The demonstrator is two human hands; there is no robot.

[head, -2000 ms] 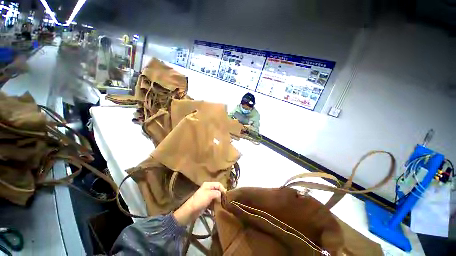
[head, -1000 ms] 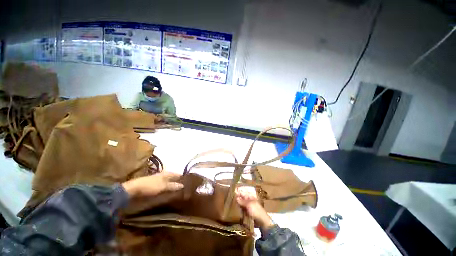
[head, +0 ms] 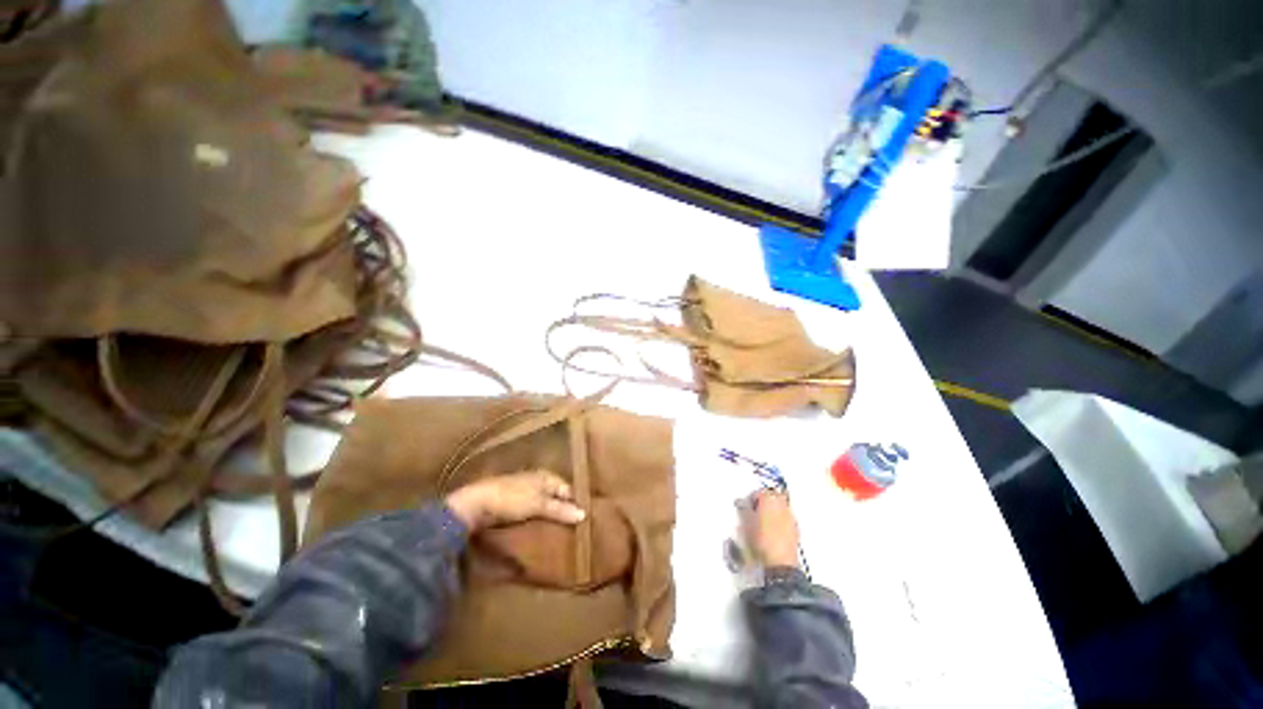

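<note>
A brown bag [head: 402, 471] lies flat in front of me, its gold zip along the near edge and its handles looped over the upper panel. My left hand [head: 520, 501] rests on the panel, fingertips at a handle strap [head: 580, 478]. My right hand [head: 770, 531] is right of the bag, low over the white table. Its fingertips meet a small dark-and-silver tool, apparently thread snips [head: 749, 465]. Blur hides whether the fingers have closed on it.
Brown bags with many straps are piled at left [head: 166, 236]. A smaller brown bag [head: 755, 353] lies beyond my right hand. A red container with grey top [head: 864, 471] stands right of it. A blue stand [head: 817, 263] is on the table's far edge. A person [head: 402, 49] is partly visible at top left.
My right hand has left the bag's right side and moved right to the tool. The bag now lies flatter, and my left hand is lower on its panel. The view has tilted down.
</note>
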